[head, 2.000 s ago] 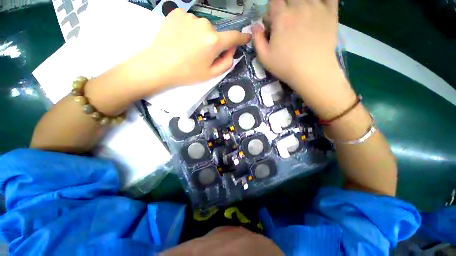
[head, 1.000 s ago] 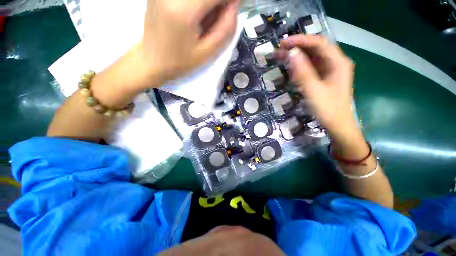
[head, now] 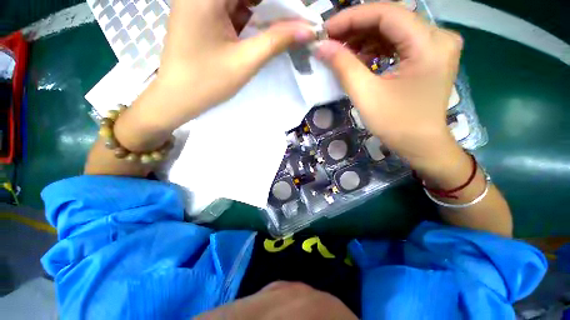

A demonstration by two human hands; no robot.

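My left hand [head: 209,72] and my right hand [head: 397,81] meet at the top centre, fingertips nearly touching. A small greyish piece [head: 315,42] is pinched between them, partly hidden. A white liner sheet [head: 244,140] hangs from my left hand over the left part of the tray. A grey mark shows on the sheet's folded part below the fingertips. The clear blister tray [head: 300,224] lies below, holding black modules with pale round centres, such as one [head: 337,149] near the middle. Modules at the right have whitish pieces on them. My right hand covers part of the tray.
A die-cut sticker sheet [head: 132,28] with rows of grey shapes lies at the upper left. A clear plastic wrap [head: 212,211] shows under the white sheets. A red bin [head: 17,94] stands at the far left edge. The bench [head: 528,140] is glossy green with a white stripe [head: 481,17].
My hands have come together at the top centre. The white sheet now covers more of the tray's left part. The view has shifted, bringing the red bin and more of the sticker sheet in.
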